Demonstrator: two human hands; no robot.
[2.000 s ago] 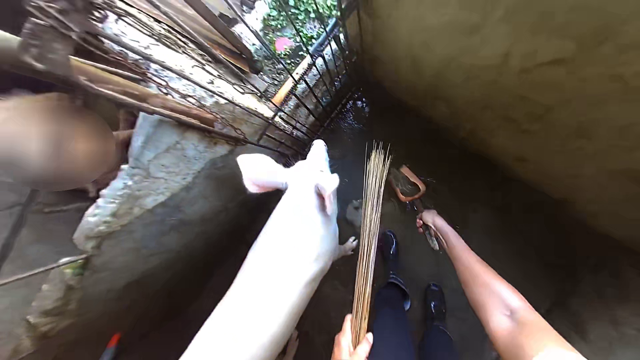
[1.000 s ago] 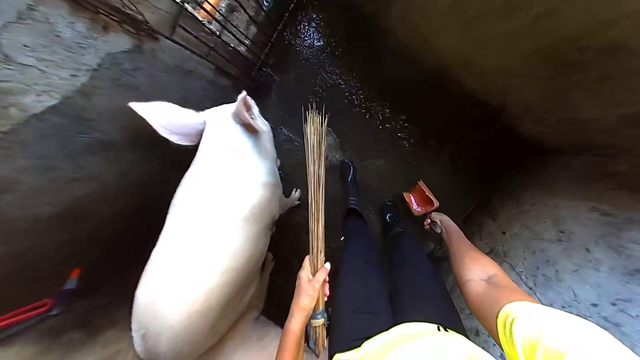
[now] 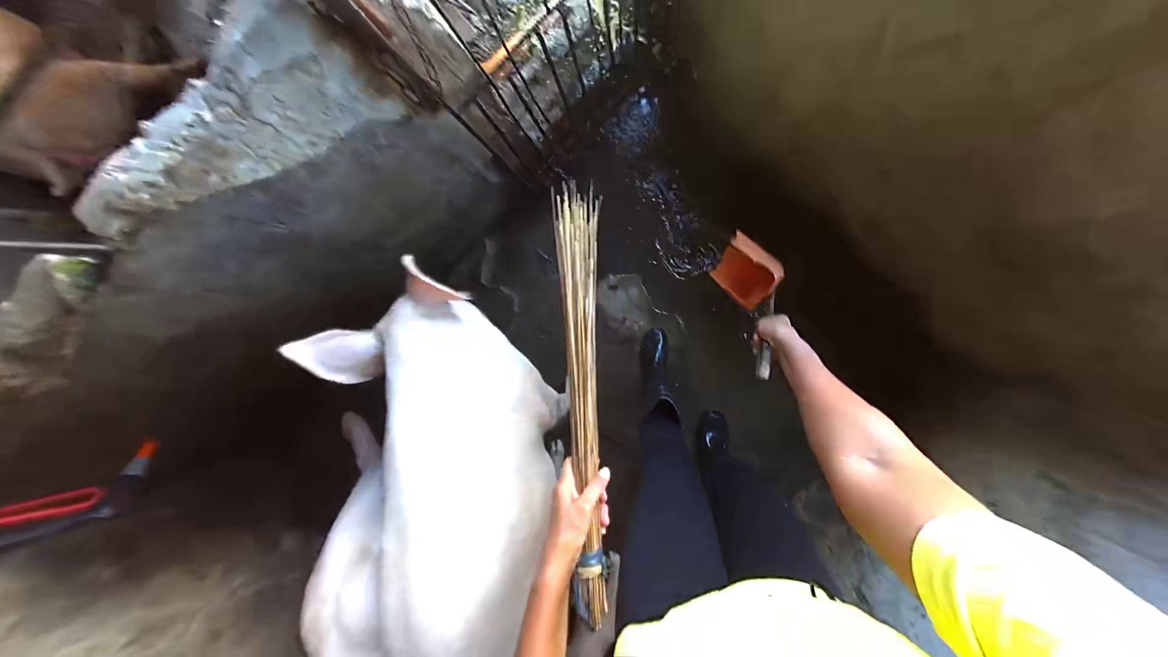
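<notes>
My left hand (image 3: 578,511) is closed around a stick broom (image 3: 579,347), a bundle of thin dry sticks bound near its lower end, its tips pointing up the view. In my right hand (image 3: 774,336) is the handle of an orange-brown dipper (image 3: 746,272). Water (image 3: 675,228) is splashing from the dipper toward the barred gate. A white pig (image 3: 465,456) is just left of the broom and my left forearm, its head lowered and turned away from me.
A barred metal gate (image 3: 525,100) stands at the top beside a rough concrete wall (image 3: 274,100). Another wall (image 3: 958,164) is on the right. A tool with a red handle (image 3: 55,508) lies at the left. Brown animals (image 3: 73,109) show beyond the wall. The floor (image 3: 630,301) is wet.
The pig has lowered its head. Water now streams out of the dipper, where one second ago reddish liquid showed inside it. The view has swung about.
</notes>
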